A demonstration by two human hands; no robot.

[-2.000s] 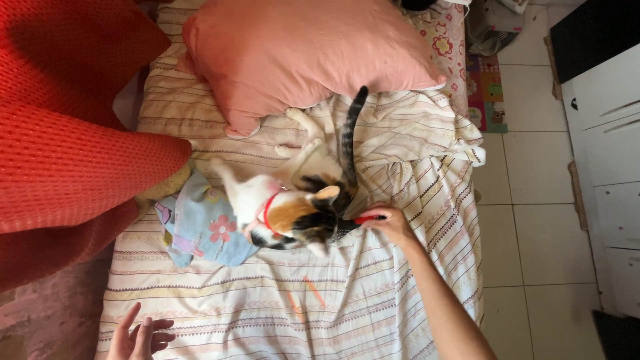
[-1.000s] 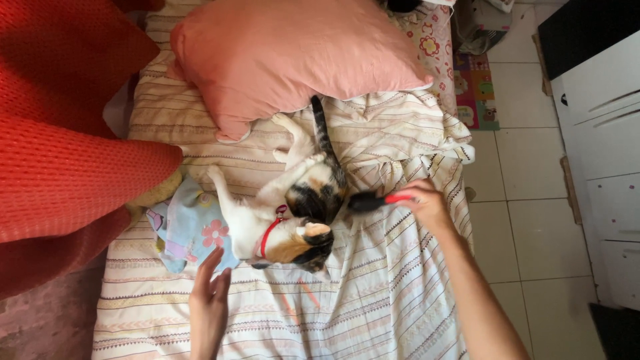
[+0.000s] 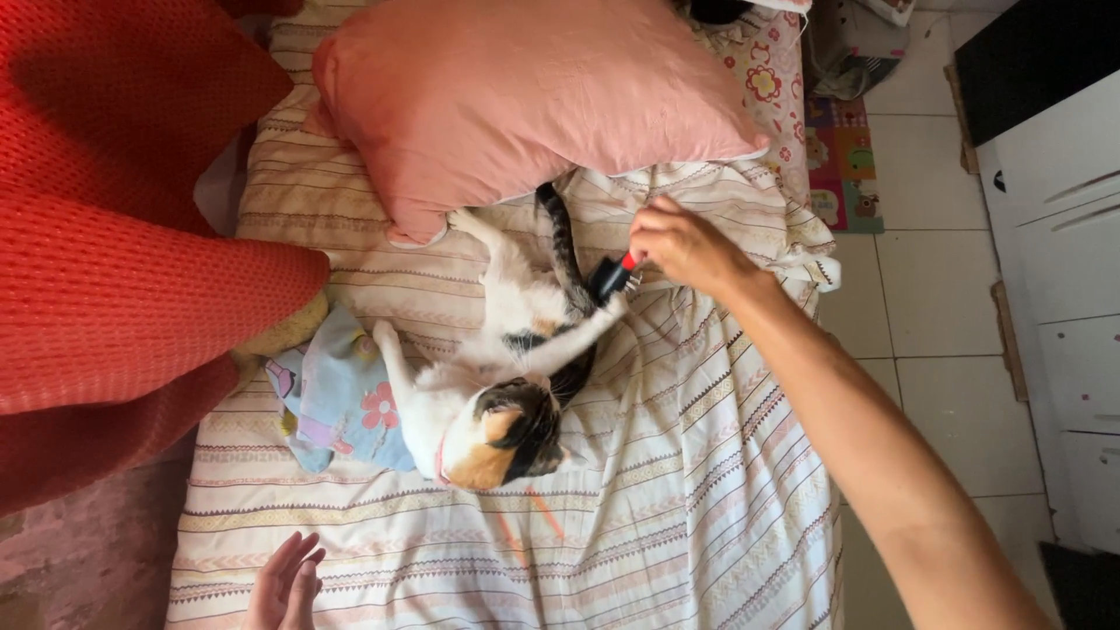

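Note:
A calico cat [image 3: 499, 367] with a pink or red collar lies on its side on a striped bed sheet [image 3: 420, 542]. My right hand [image 3: 687, 245] grips the red handle of a small black-headed pet brush [image 3: 611, 280]. The brush head is beside the cat's hindquarters and tail base, and one of the cat's paws reaches up to its bristles. My left hand [image 3: 287, 582] is at the lower left over the sheet, fingers apart and holding nothing, away from the cat. A light-blue flowered cloth [image 3: 350, 398] lies against the cat's front.
A large pink pillow [image 3: 534, 87] lies beyond the cat. Red textured fabric [image 3: 131, 289] hangs at the left, over part of a beige fuzzy object [image 3: 284, 332]. White drawers [image 3: 1072, 254] and a tiled floor [image 3: 945, 297] are at the right.
My left hand has drawn back from near the cat's head toward the lower left. My right hand has moved the brush toward the pillow side. The cat has stretched a paw to the brush.

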